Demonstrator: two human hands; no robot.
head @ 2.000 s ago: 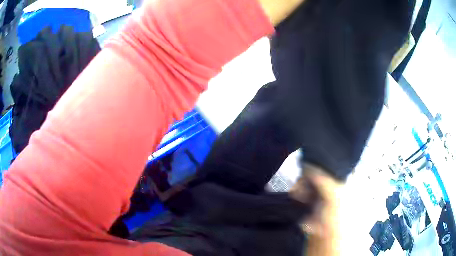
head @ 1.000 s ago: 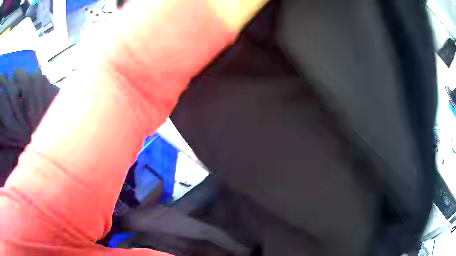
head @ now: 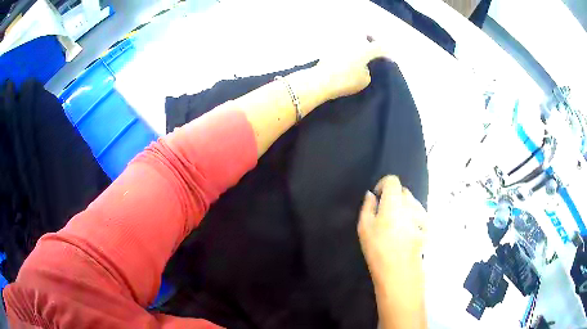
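A large black garment piece (head: pixel 309 205) lies spread over the white table and hangs down toward my lap. My left hand (head: pixel 354 69), at the end of a red sleeve and with a bracelet on the wrist, is closed on the cloth's far edge. My right hand (head: pixel 394 215) is on the cloth near its right edge, with thumb and forefinger pinching the fabric. The fingertips of my left hand are partly washed out by glare.
A blue crate (head: pixel 106 119) stands left of the table, with heaped black cloth (head: pixel 42 167) beside it. Black printed labels (head: pixel 486 281) lie at the right, near the sewing machine (head: pixel 547 186). More black cloth (head: pixel 421 24) lies at the table's far side.
The black cloth, lifted and blurred before, now lies spread on the table. My left hand has come into view at its far edge, and my right hand shows again on top of it.
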